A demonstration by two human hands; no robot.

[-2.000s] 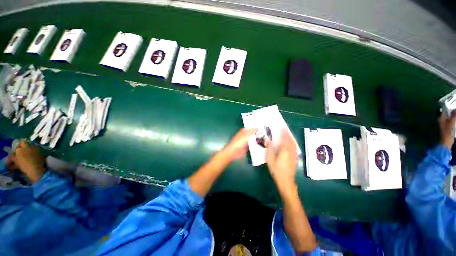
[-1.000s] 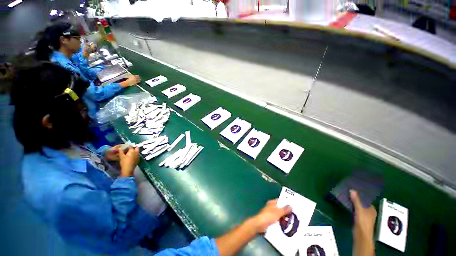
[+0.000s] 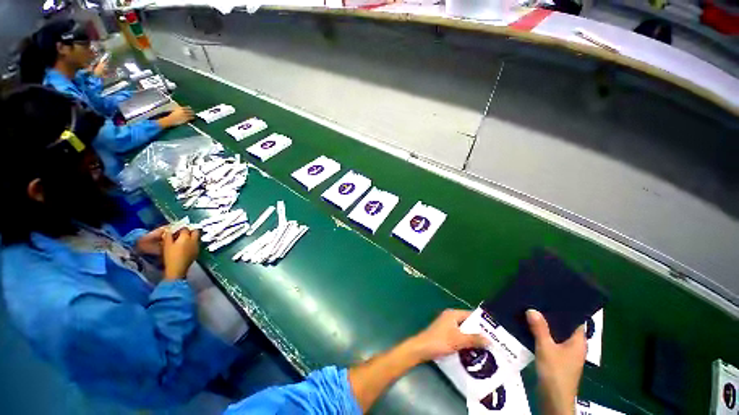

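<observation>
My left hand (image 3: 450, 335) holds a white outer sleeve (image 3: 480, 364) with a dark round wristband picture, over the near bench at the lower right. My right hand (image 3: 559, 352) grips a dark inner box (image 3: 550, 293) by its near side, thumb on top. The box is right beside the sleeve's upper end and partly overlaps it; I cannot tell whether it is inside. Another pictured sleeve (image 3: 496, 399) shows just below the held one. A white pictured box (image 3: 597, 337) is partly hidden behind my right hand.
A row of white pictured boxes (image 3: 419, 225) runs along the green conveyor (image 3: 478, 259). Another dark box (image 3: 669, 372) lies at the right. Small white strips (image 3: 274, 237) and a clear plastic bag (image 3: 154, 162) lie left, beside a person in blue (image 3: 105, 308). A grey panel (image 3: 389, 105) stands beyond.
My right hand has lifted the dark inner box off the belt and brought it to the sleeve in my left hand. The view has shifted, and the boxes appear further left.
</observation>
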